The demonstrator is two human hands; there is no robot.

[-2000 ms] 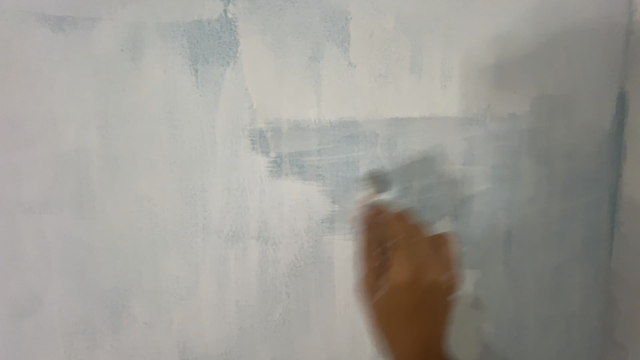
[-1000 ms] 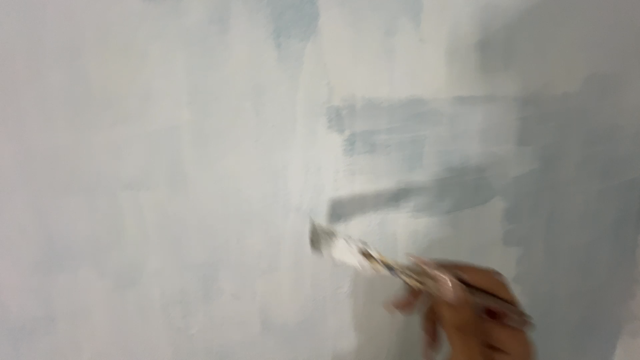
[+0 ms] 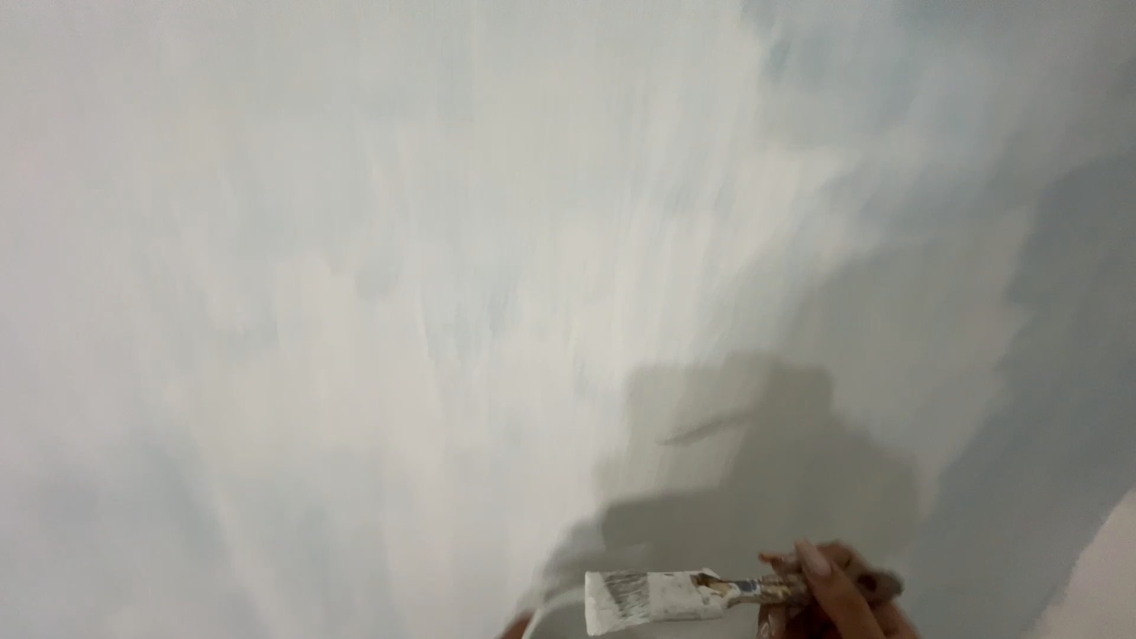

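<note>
At the bottom right of the head view, my right hand [image 3: 839,590] is shut on the handle of a flat paintbrush [image 3: 657,599]. The brush lies nearly level, its bristles pointing left and coated with white paint; paint also smears its ferrule and handle. Just under the bristles shows the rim of a white container [image 3: 555,612], cut off by the bottom edge. A small part of my left hand [image 3: 515,627] appears at that container's left side; its fingers are mostly out of view.
A wall [image 3: 399,266] fills the view, brushed in streaky white over pale blue-grey. Darker blue-grey paint lies along the right side, with a pale pinkish patch at the lower right corner. A shadow falls on the wall above the brush.
The brush has come down from the painted wall area to the container at the bottom. The container rim and part of my left hand have come into view. The view has shifted.
</note>
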